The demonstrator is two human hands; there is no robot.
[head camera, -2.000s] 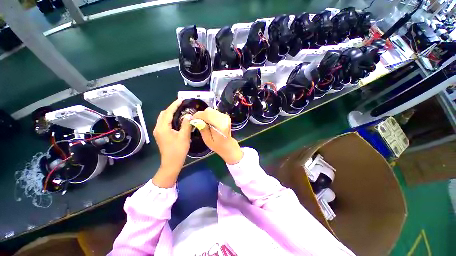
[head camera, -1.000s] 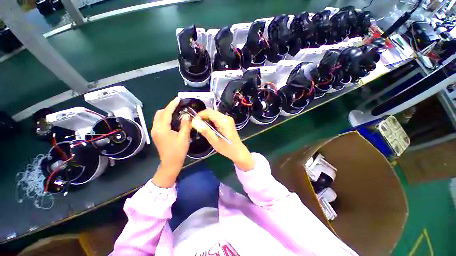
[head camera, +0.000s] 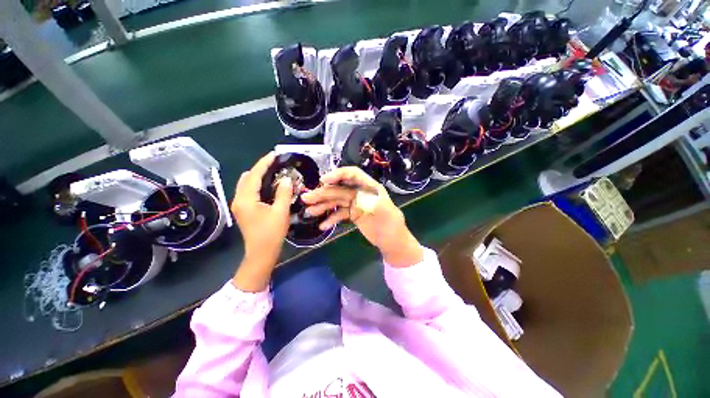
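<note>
My left hand grips the rim of a black camera head, thumb inside near a small silvery part. The head stands on a white, black-lined base at the bench's front edge. A white bracket shows behind it. My right hand is just right of the head, its fingers spread and partly over the base. A pale yellow patch shows at its palm. The thin stick is not clearly visible, so I cannot tell if this hand holds it.
Part-assembled cameras stand in two rows behind and right. Two white units with red wires and a tangled clear heap lie left on the dark bench. An open carton and a pale tray are at right.
My right hand has drawn back to the right from inside the head and its fingers have spread. The thin stick seen in it before no longer shows clearly. My left hand keeps its hold.
</note>
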